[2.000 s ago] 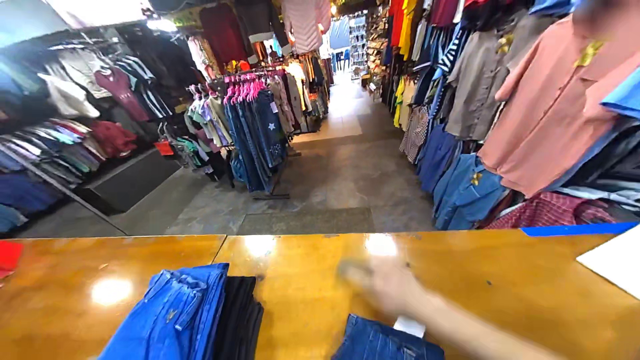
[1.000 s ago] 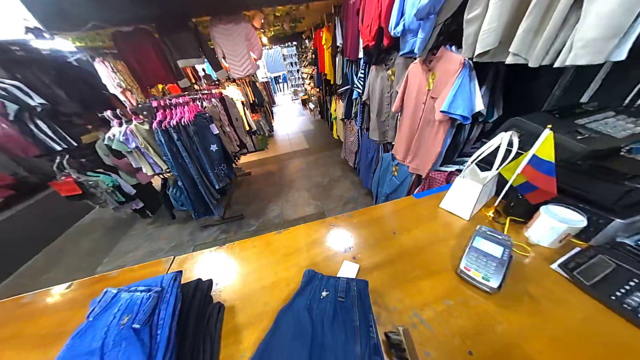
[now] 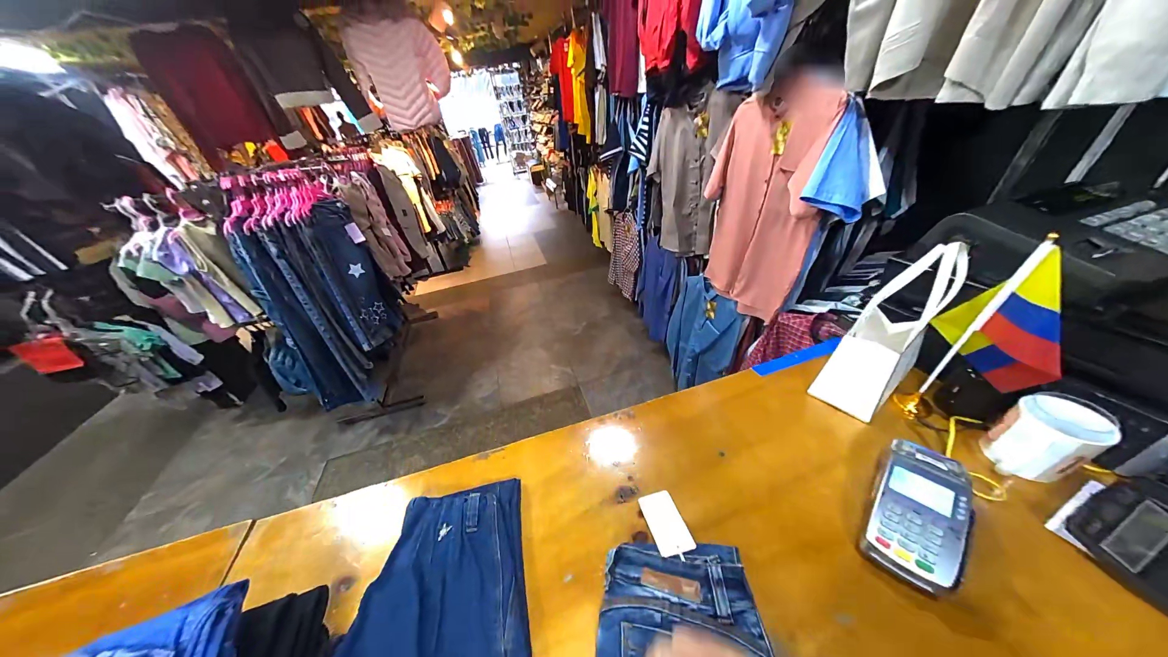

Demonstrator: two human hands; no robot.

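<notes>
Part of one hand (image 3: 695, 643) shows blurred at the bottom edge, over a folded pair of dark blue jeans (image 3: 730, 584) with a brown waistband patch and a white tag (image 3: 667, 523). Which hand it is, and whether it grips the denim, I cannot tell. Left of these jeans lies another folded blue pair (image 3: 456, 566), with a small mark near its belt loop. Folded black garments (image 3: 285, 622) and a brighter blue garment (image 3: 196, 625) are at the lower left. All rest on the varnished wooden counter (image 3: 547, 493).
A card payment terminal (image 3: 919, 516), a white paper bag (image 3: 871, 360), a small yellow, blue and red flag (image 3: 1017, 324) and a white cup (image 3: 1049, 436) stand at the counter's right. Beyond its far edge are clothes racks (image 3: 310, 274) and a tiled floor (image 3: 493, 338).
The dark jeans with the brown patch now lie right of the other blue pair; one second ago only a dark, blurred edge showed there. A hand has come in over them.
</notes>
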